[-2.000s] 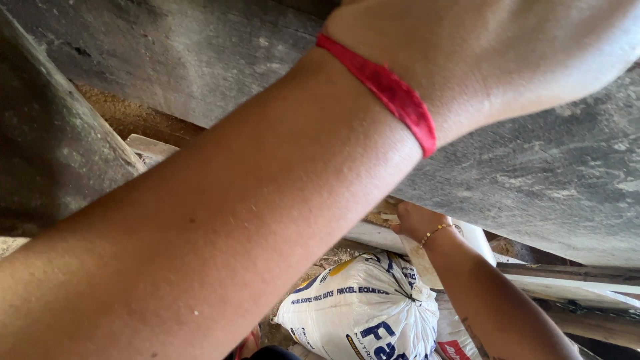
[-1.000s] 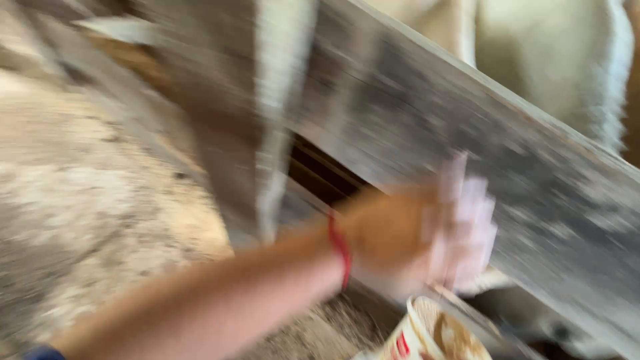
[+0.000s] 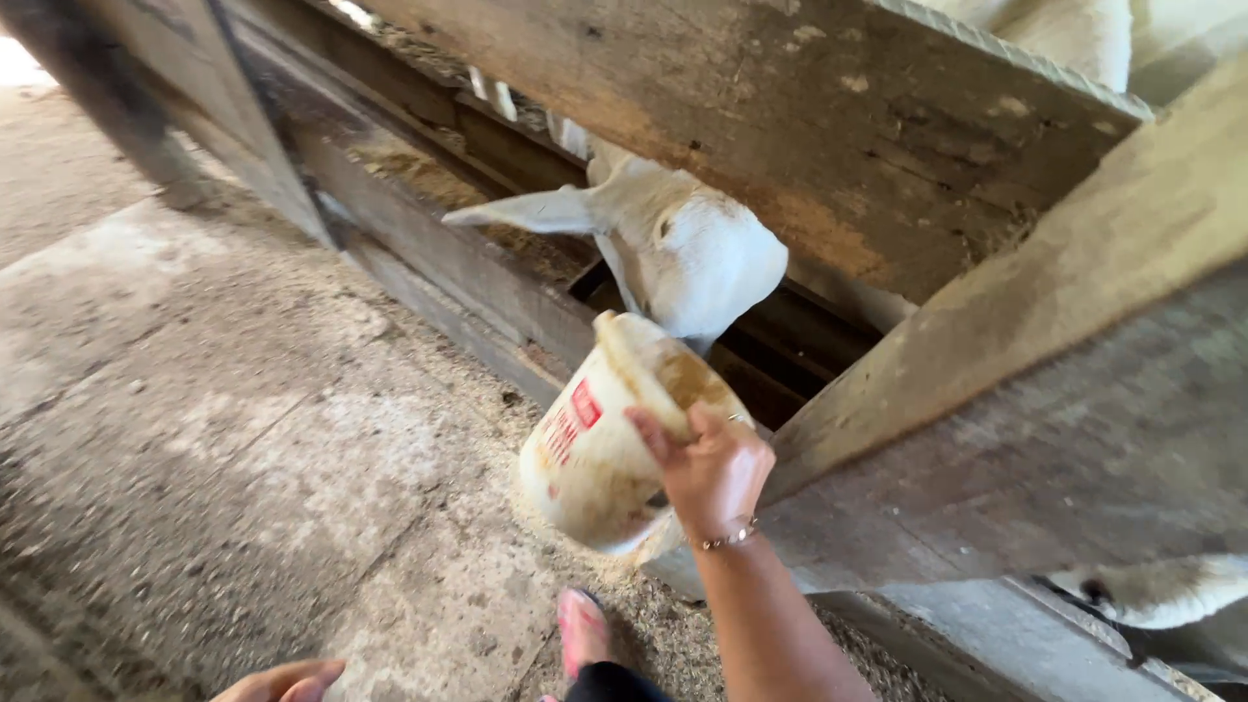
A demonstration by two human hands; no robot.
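My right hand (image 3: pixel 717 463), with a bracelet at the wrist, grips the rim of a white plastic bucket (image 3: pixel 595 463) that bears red writing. The bucket is tilted, and tan residue coats its rim and inner wall. A white animal with a long ear, probably a cow or calf, has its head (image 3: pixel 687 239) through the gap between the boards, muzzle at the bucket's rim. At the bottom edge only the fingers of my left hand (image 3: pixel 288 681) show, apart from everything; whether they hold anything is hidden.
Wooden fence boards (image 3: pixel 780 107) and a slanting post (image 3: pixel 1014 263) border a trough (image 3: pixel 429 180) with feed in it. Part of another pale animal (image 3: pixel 1160 590) shows at lower right. Loose feed lies on the rough concrete floor (image 3: pixel 292 439), near my foot (image 3: pixel 582 629).
My left arm, stretched across the view before, has drawn back to the bottom edge. The bucket has come into fuller view in my right hand, and the animal's head now shows. The view has swung.
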